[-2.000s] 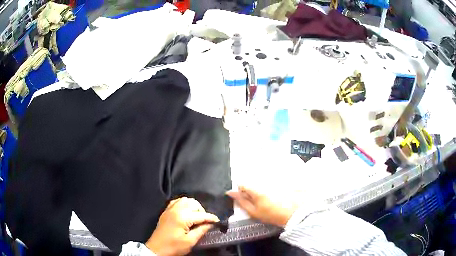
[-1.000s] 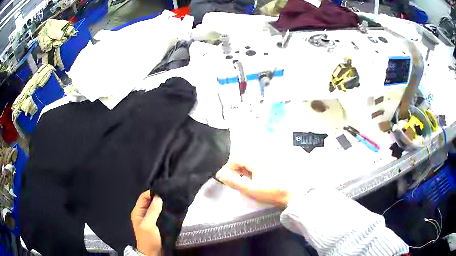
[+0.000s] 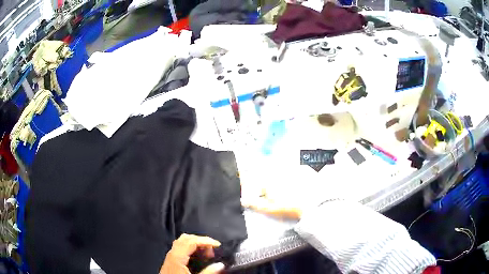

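Note:
A large matte black cloth (image 3: 123, 187) lies spread over the left of the table, with a smoother dark area (image 3: 214, 182) at its right side. My left hand (image 3: 190, 254) is at the cloth's front edge, cut off by the bottom of the picture, with black cloth between thumb and fingers. My right hand (image 3: 271, 207) lies low at the cloth's right edge, washed out by glare; its fingertips are unclear. The white sewing machine head (image 3: 316, 80) stands behind, with a blue stripe. A light-blue plate (image 3: 274, 136) is below it.
A black printed piece (image 3: 317, 158), a pink-and-blue tool (image 3: 378, 152) and small dark swatches lie to the right. A round tub (image 3: 433, 136) holds yellow items. White cloth (image 3: 120, 75) lies behind the black cloth, maroon cloth (image 3: 319, 22) behind the machine. A blue crate (image 3: 464, 190) is at lower right.
The cloth's right part was folded back a second ago and now lies flatter, towards the front edge. My left hand has moved right and lower. The view has shifted slightly.

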